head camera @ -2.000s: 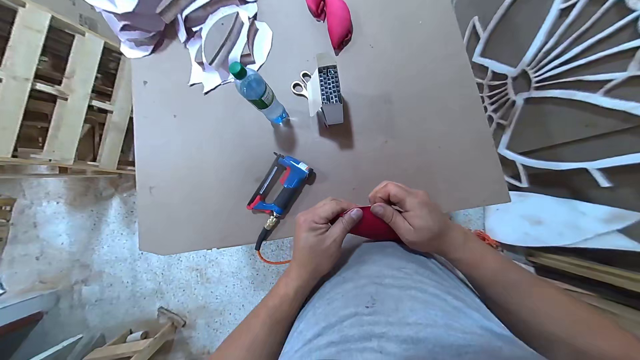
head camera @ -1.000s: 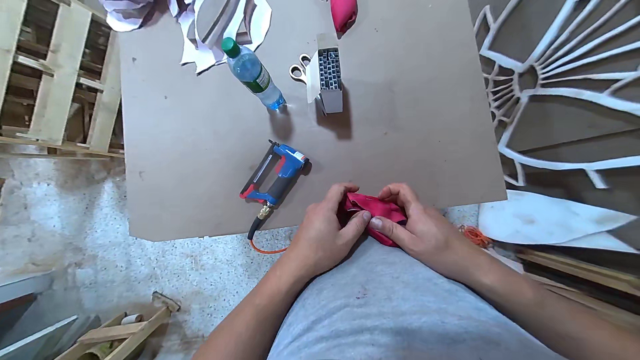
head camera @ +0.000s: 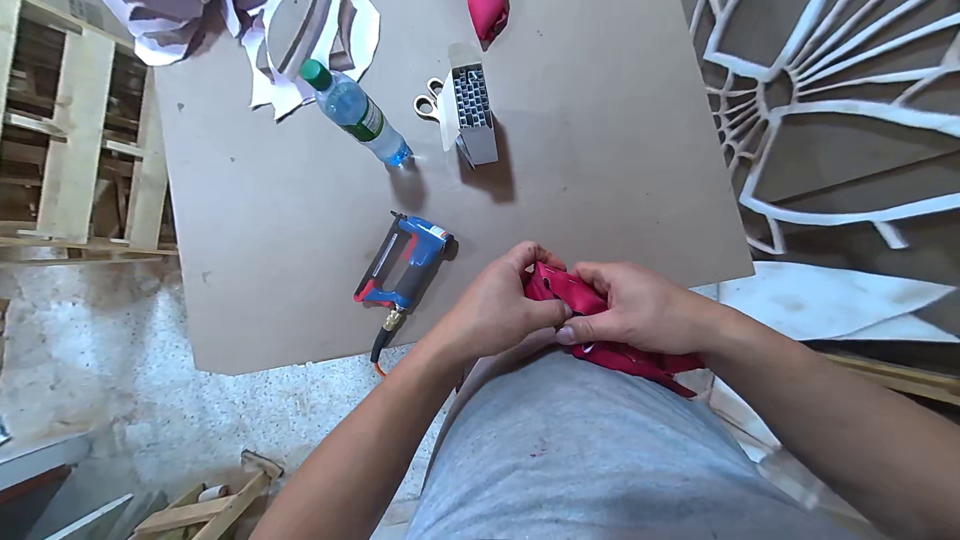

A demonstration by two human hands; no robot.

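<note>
Both hands grip one red fabric-covered piece [head camera: 637,358] at the table's near edge, against the grey shirt. My left hand [head camera: 514,304] pinches its left end, thumb on top. My right hand [head camera: 637,311] holds it from the right, the two thumbs close together over a fold. Small staple-like marks show along the fabric's upper part; its underside is hidden. Left of my left hand, a blue and red pneumatic stapler [head camera: 412,262] lies on the table, joined to a hose. Beyond it stands an upright open box of staples [head camera: 474,105], with scissors [head camera: 428,101] beside it.
The brown-covered table [head camera: 285,300] bears a green-capped plastic bottle [head camera: 356,112], white cut sheets [head camera: 360,37] and another red padded piece [head camera: 489,19] at the far side. White openwork pieces [head camera: 847,112] lie at right. Wooden pallets [head camera: 82,142] stand at left.
The red piece, seen mostly as a smooth strip between both hands two seconds ago, is now turned so that its folds and marks show. More of it hangs below my right hand.
</note>
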